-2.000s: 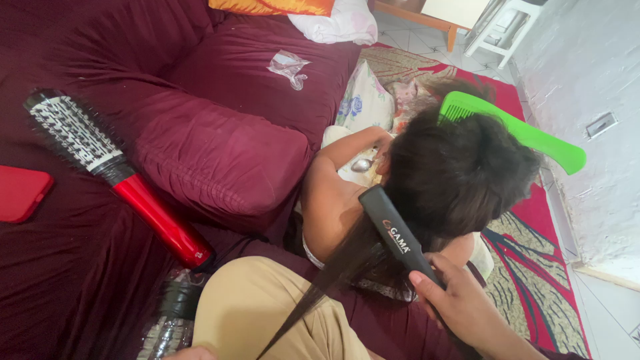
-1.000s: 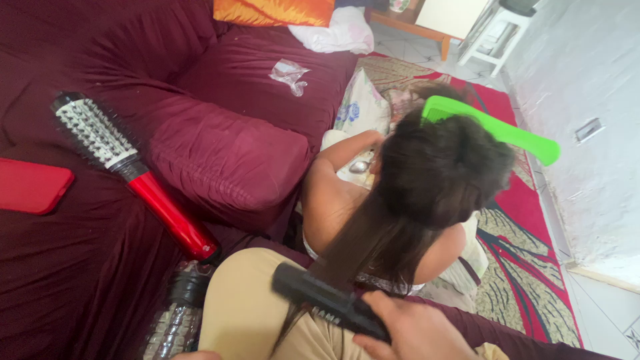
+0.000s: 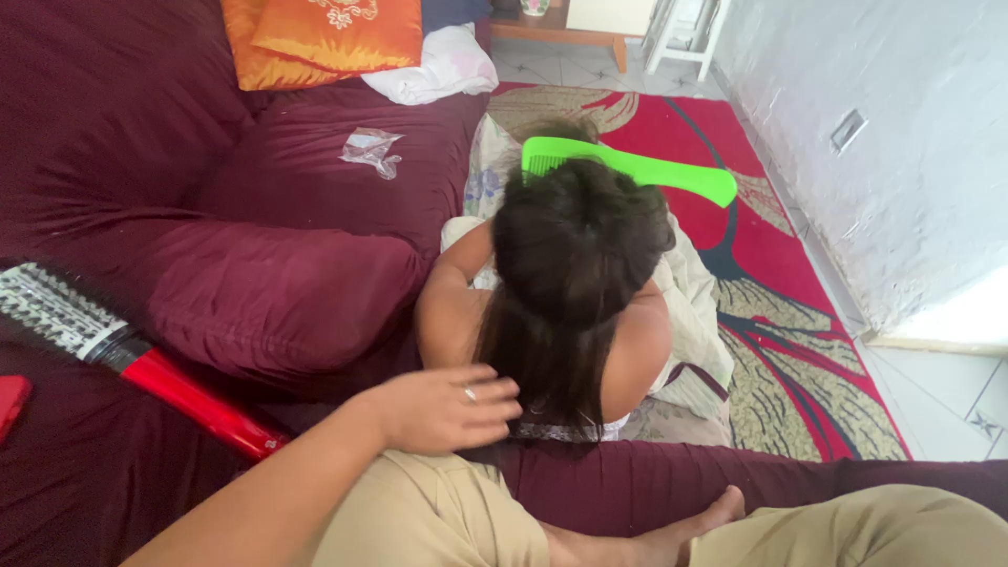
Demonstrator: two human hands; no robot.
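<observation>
My left hand (image 3: 445,409), slightly blurred and with a ring on one finger, reaches in from the lower left, palm down, fingers a little apart. Its fingertips are at the left edge of the long dark hair (image 3: 543,362) hanging down a seated person's back; no grip on the hair shows. More of that hair is gathered up on the person's head. A bright green plastic comb (image 3: 669,173) is stuck in the top, its handle pointing right. My right hand is out of view. A red-handled round hot-air brush (image 3: 201,402) lies at the left.
A maroon-covered sofa (image 3: 339,189) holds a clear plastic wrapper (image 3: 372,152), orange cushions (image 3: 339,39), a white cloth (image 3: 437,67) and a red object (image 3: 9,400). Patterned red rug (image 3: 772,283) lies along the white wall (image 3: 882,181). My legs in beige trousers (image 3: 425,512) flank the person's back.
My right hand and the black hair straightener, earlier clamped over the hair, have left the view. My left hand has come up to the hair, which now hangs straight down the back.
</observation>
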